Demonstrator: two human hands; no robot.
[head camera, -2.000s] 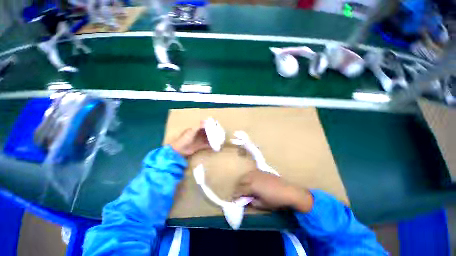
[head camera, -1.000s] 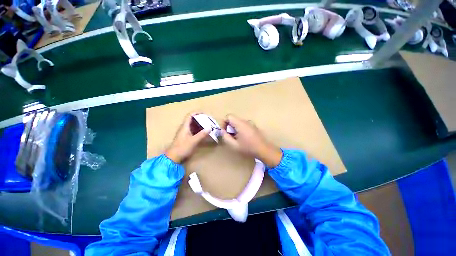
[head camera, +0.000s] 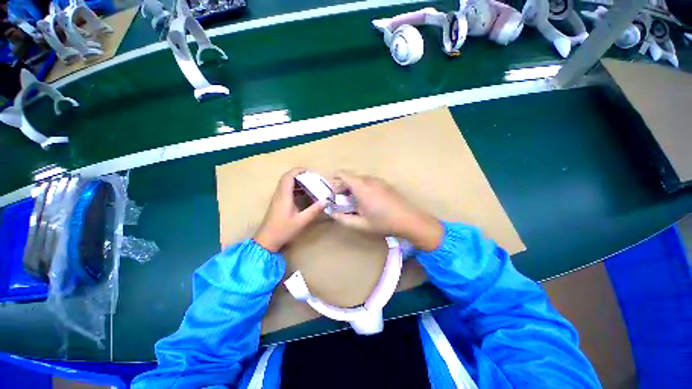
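My left hand (head camera: 284, 211) holds a white ear-cup housing (head camera: 316, 186) on edge, its dark side facing left, over the cardboard work sheet (head camera: 410, 163). My right hand (head camera: 377, 205) grips a small white curved piece, which looks like part of the yoke, against the cup's right side. The fingers partly hide where the two meet. A white-and-pink headband (head camera: 366, 315) lies below the hands at the sheet's front edge, its arch towards me, one end near my right wrist.
Bagged dark and blue curved pieces (head camera: 91, 228) lie on a blue tray at left. Beyond the pale rail (head camera: 303, 125), headbands (head camera: 190, 64) and headphones with cups (head camera: 407, 45) lie on the green belt. Another cardboard sheet (head camera: 660, 114) is at right. A blue bin (head camera: 660, 304) is at lower right.
Since two seconds ago, my right hand has left the headband and come up to the cup. Over the last second, both hands stay together at the cup with only small shifts.
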